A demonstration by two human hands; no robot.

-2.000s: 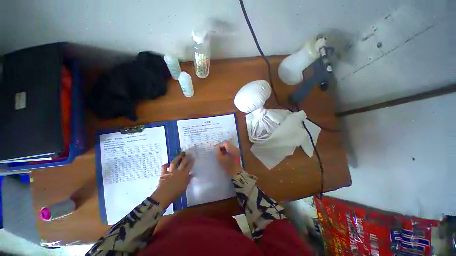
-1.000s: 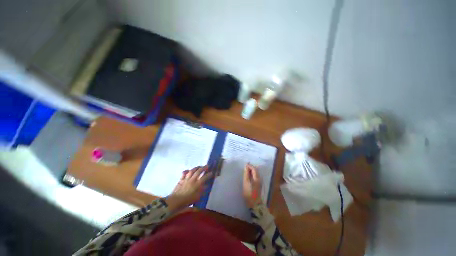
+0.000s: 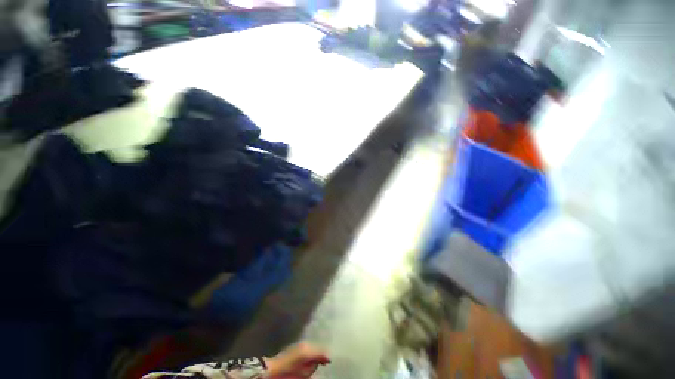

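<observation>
The view is strongly blurred. My left hand shows small at the bottom edge, reaching out of a patterned sleeve; whether it holds anything cannot be told. My right hand is not in view. A large heap of dark garments fills the left side, in front of and left of my left hand, lying on a long pale worktable. My left hand is apart from the heap.
A blue bin stands to the right with an orange bin behind it. A grey chair is in front of the blue bin. A corner of the brown desk shows at the bottom right. A pale floor strip runs between worktable and bins.
The view has swung left, away from the desk with the open blue folder and white sheets, to the worktable. My right hand has left the picture; my left hand is off the sheets.
</observation>
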